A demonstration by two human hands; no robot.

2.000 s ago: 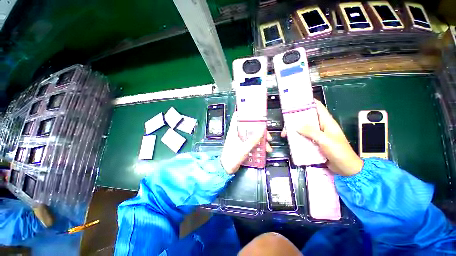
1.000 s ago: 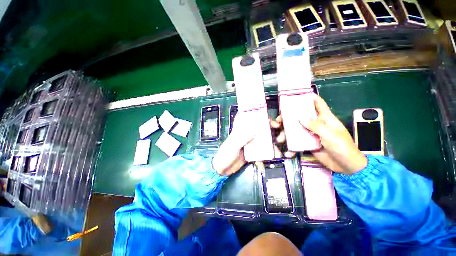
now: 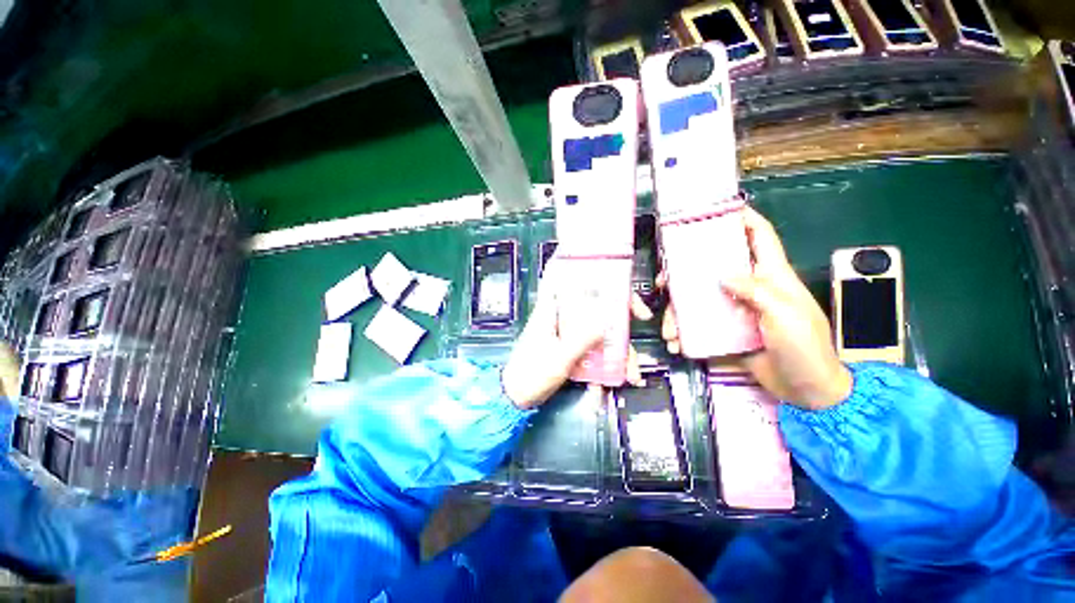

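Note:
My left hand (image 3: 552, 348) grips the lower half of an open pink flip phone (image 3: 595, 212). My right hand (image 3: 787, 318) grips a second open flip phone (image 3: 696, 165) beside it. Both are upright, side by side, with white lit displays showing blue blocks and a round dark disc on top. The left one stands slightly lower. Below them lies a clear blister tray (image 3: 560, 445) with a dark-faced phone (image 3: 651, 433) and a pink closed phone (image 3: 752, 445) in its pockets. My fingers partly cover both keypads.
Several white flat rectangles (image 3: 394, 333) lie left on the green mat. A dark-faced phone (image 3: 495, 283) sits in the tray's upper left; a gold-pale phone (image 3: 870, 309) lies right. Stacked trays (image 3: 100, 324) stand far left, near another person's blue sleeve (image 3: 106, 530). More phones line the back.
Both phones have moved up a little and closer together. Their displays now show clearer blue blocks than a second ago. The other person's sleeve at the left has moved up beside the stacked trays.

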